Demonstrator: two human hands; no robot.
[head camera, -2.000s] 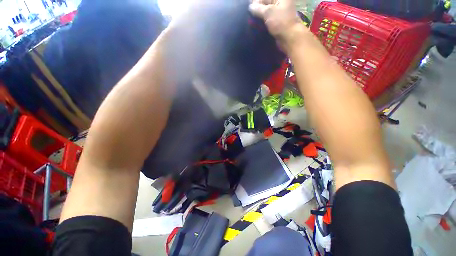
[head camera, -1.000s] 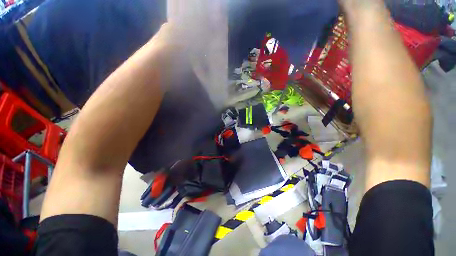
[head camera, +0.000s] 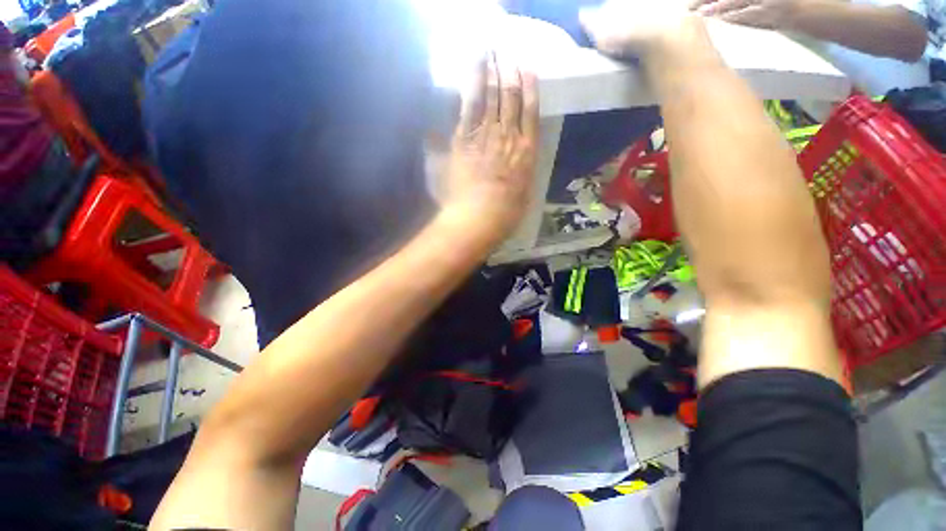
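Observation:
A large dark navy cloth hangs in front of me at the left and upper middle. My left hand is raised at the cloth's right edge, beside a white tabletop, fingers extended and not closed round anything I can see. My right hand is at the top, over the white tabletop; it is blurred by glare, so its fingers and any hold are unclear. Below on the floor lie a dark grey panel stack with white edges and a folded dark grey stack.
Another person's hand rests on the tabletop. Red baskets stand at right and left, with a red stool and metal frame at left. Yellow-green strips and black-and-red scraps lie below the table.
The view has shifted, showing the white tabletop and another person's hand. The dark cloth now hangs at the left. My left hand has come into view; my right arm appears further left.

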